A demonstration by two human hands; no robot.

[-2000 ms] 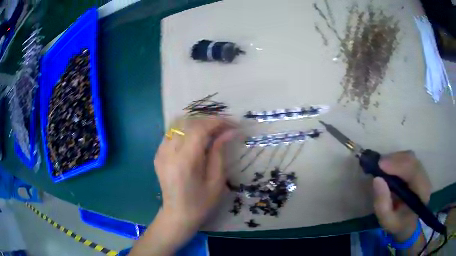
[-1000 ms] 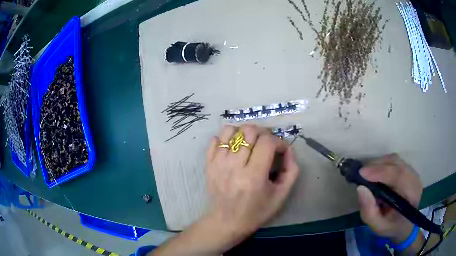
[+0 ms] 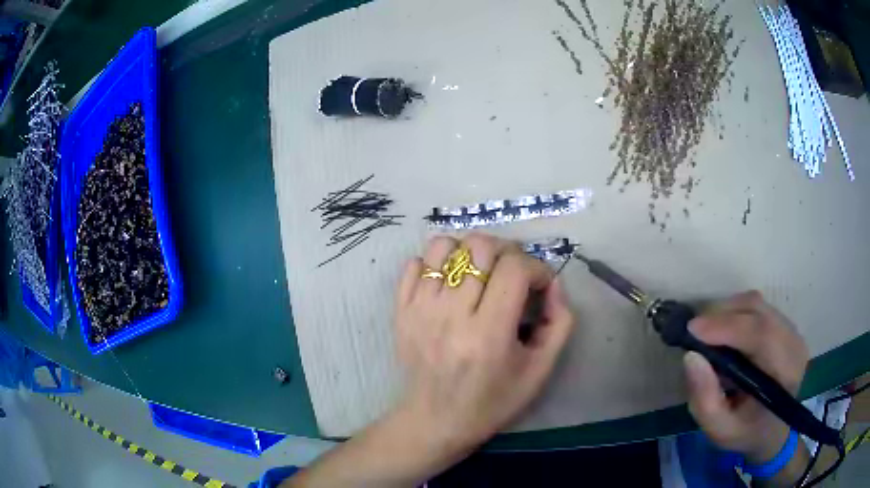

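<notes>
My right hand (image 3: 749,372) holds a soldering iron (image 3: 673,324) by its black handle, its tip at the right end of the lower component row (image 3: 553,250). My left hand (image 3: 482,324), with a gold ring, covers most of that row. Its thumb and finger pinch a thin dark lead wire (image 3: 563,264) that runs up to the iron tip. The upper component row (image 3: 510,209) lies uncovered just above. Loose black lead wires (image 3: 355,217) lie to the left. The component heap is hidden behind my left hand.
A black wire bundle (image 3: 362,96) lies on the cardboard sheet (image 3: 458,48). Brown-gold leads (image 3: 673,95) and white wires (image 3: 801,95) lie at upper right. A blue tray (image 3: 170,257) of small parts and a smaller tray of silver strips (image 3: 36,214) stand left. A small part (image 3: 280,376) lies on green.
My left hand has moved right, from beside the loose wires to over the lower row. The iron tip has come down onto that row's right end. The view has shifted; little differs in the last second.
</notes>
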